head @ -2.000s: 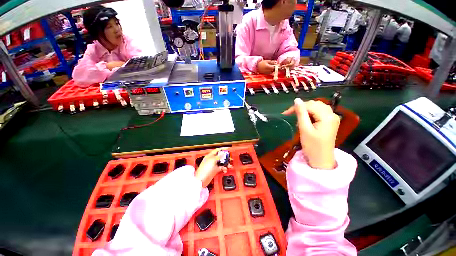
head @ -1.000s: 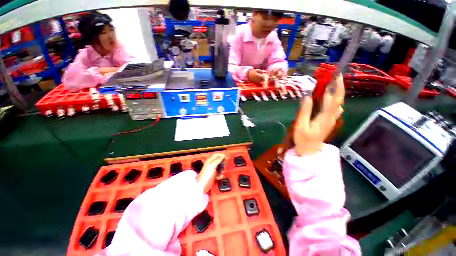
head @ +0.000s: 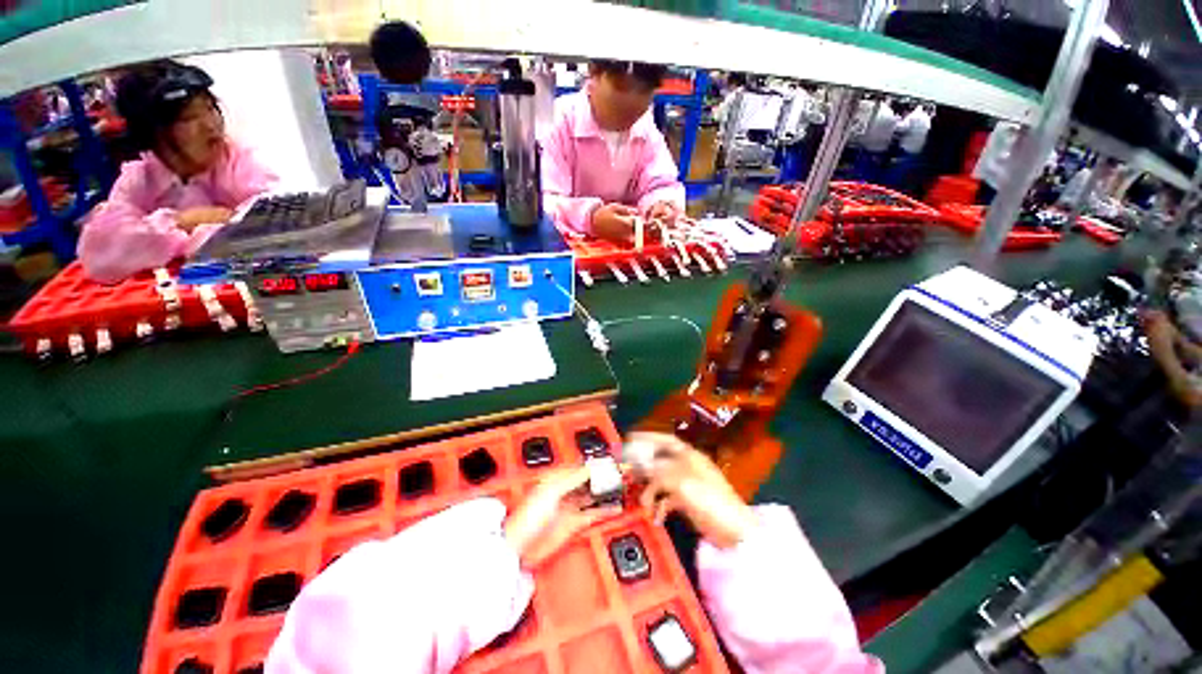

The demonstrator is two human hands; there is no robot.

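The red-orange compartment tray [head: 570,606] lies in front of me, with black smartwatch bodies in many pockets. My left hand [head: 551,511] is over its upper right part, fingertips at a smartwatch body [head: 604,479] whose face shines white. My right hand [head: 692,485] is just right of it at the tray's edge, fingers bent together. A pale, blurred spot shows at its fingertips; I cannot tell whether it is a held thing. The orange-brown fixture [head: 758,345] with dark metal parts stands beyond my right hand, with no hand on it.
A white paper sheet [head: 483,361] lies before the blue-fronted control box [head: 464,295]. The grey power supply [head: 316,316] is left of it. A white-cased monitor [head: 960,382] stands at right. Two coworkers in pink sit opposite at red trays [head: 132,306]. Red trays [head: 857,217] are stacked behind.
My right hand has left the fixture's red handle and come down to the tray beside my left hand. The camera view has turned right. My left hand stays over the tray's upper right.
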